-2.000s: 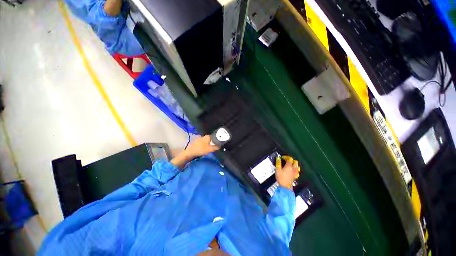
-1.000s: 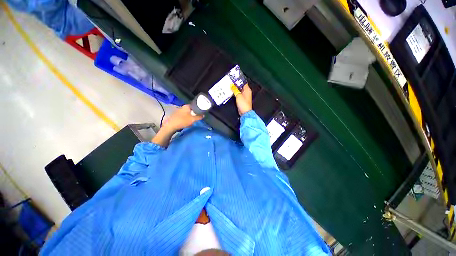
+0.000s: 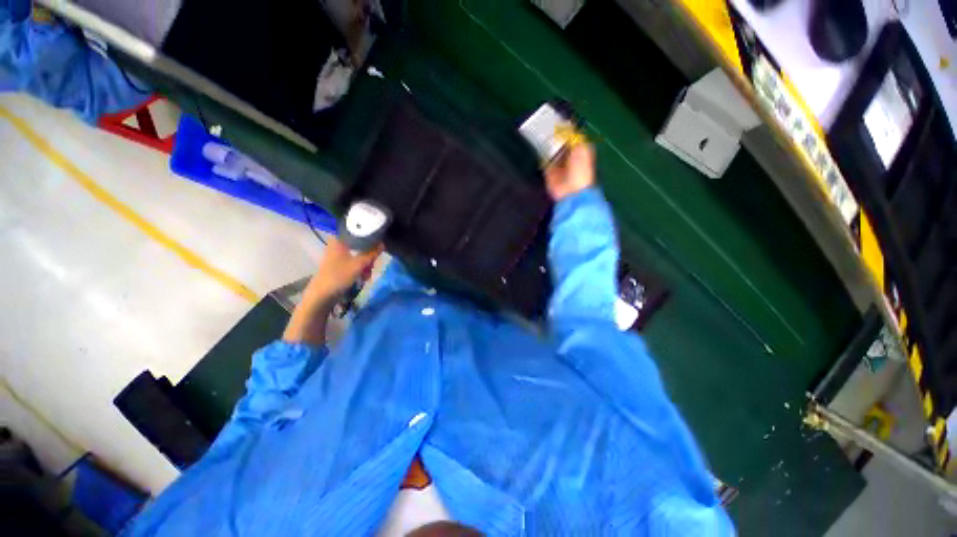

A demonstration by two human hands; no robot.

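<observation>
My left hand (image 3: 338, 273) holds the barcode scanner (image 3: 364, 224), its pale round head at the near left edge of the black compartment tray (image 3: 451, 199). My right hand (image 3: 570, 173), with yellow coverings on the fingertips, holds a labelled unit (image 3: 545, 130) by one end, above the green bench beyond the tray's far edge. The unit is blurred and its white label faces up. The tray's left and middle slots show dark. Another labelled unit (image 3: 628, 306) lies at the tray's right end, partly hidden by my right sleeve.
A grey-white metal bracket (image 3: 701, 136) stands on the green bench (image 3: 724, 362) at the back right. A large black-and-cream housing (image 3: 247, 63) is at the upper left. A blue bin (image 3: 247, 180) holds clear bags. The raised shelf carries another tray (image 3: 871, 210). A person's blue sleeve shows at top left.
My right hand took a unit from the tray's right part, brought it over the left part near the scanner, then moved it to beyond the far edge. My left hand has moved left with the scanner.
</observation>
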